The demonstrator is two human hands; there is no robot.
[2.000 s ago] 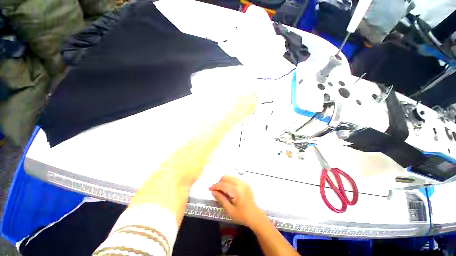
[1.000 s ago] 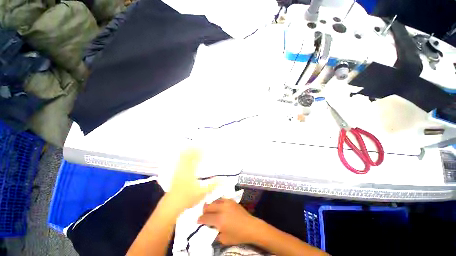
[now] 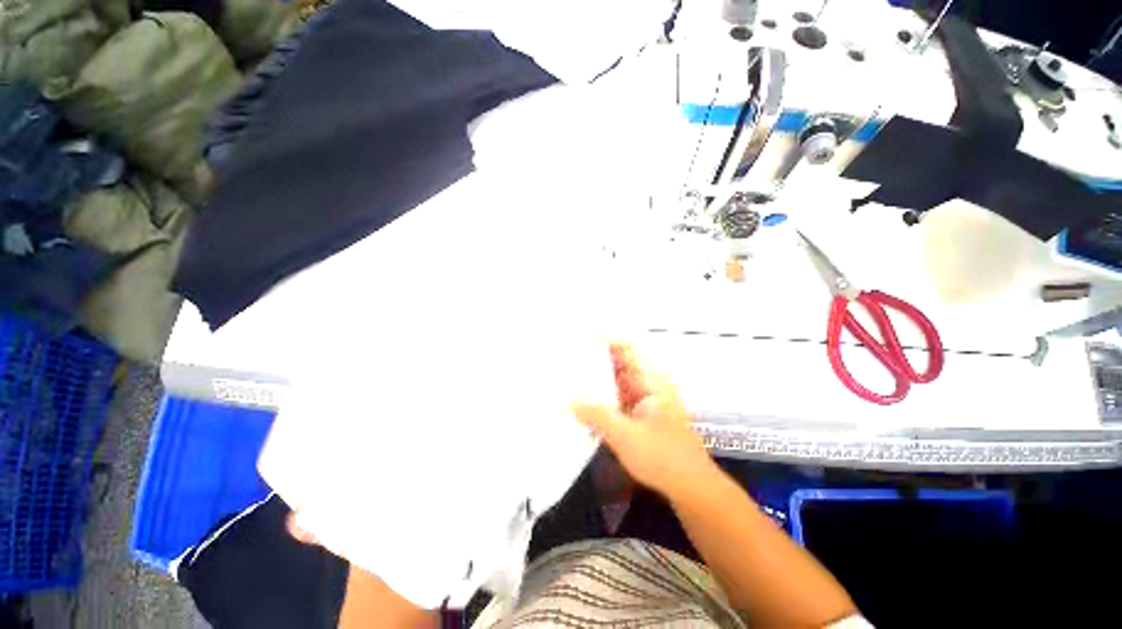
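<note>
A large white fabric piece (image 3: 425,430) hangs over the table's front edge towards my lap. My left hand (image 3: 299,528) is mostly hidden behind its lower left part; only fingertips and the forearm show. My right hand (image 3: 634,418) is at the fabric's right edge with thumb and fingers around it; the grip is washed out by glare. A black fabric panel (image 3: 357,154) lies on the table at the upper left. The presser foot and needle area (image 3: 701,221) is right of the white fabric, with no hand at it.
Scissors with red handles (image 3: 883,348) lie right of the needle. Black strips (image 3: 947,172) drape by the sewing machine (image 3: 812,74). Blue crates (image 3: 203,461) stand below and left. Black cloth (image 3: 265,571) hangs at lower left. A measuring scale (image 3: 861,445) runs along the front edge.
The white fabric, bunched at the table edge a second ago, is now spread out. My left hand has moved left and down behind it; my right hand has moved up and right.
</note>
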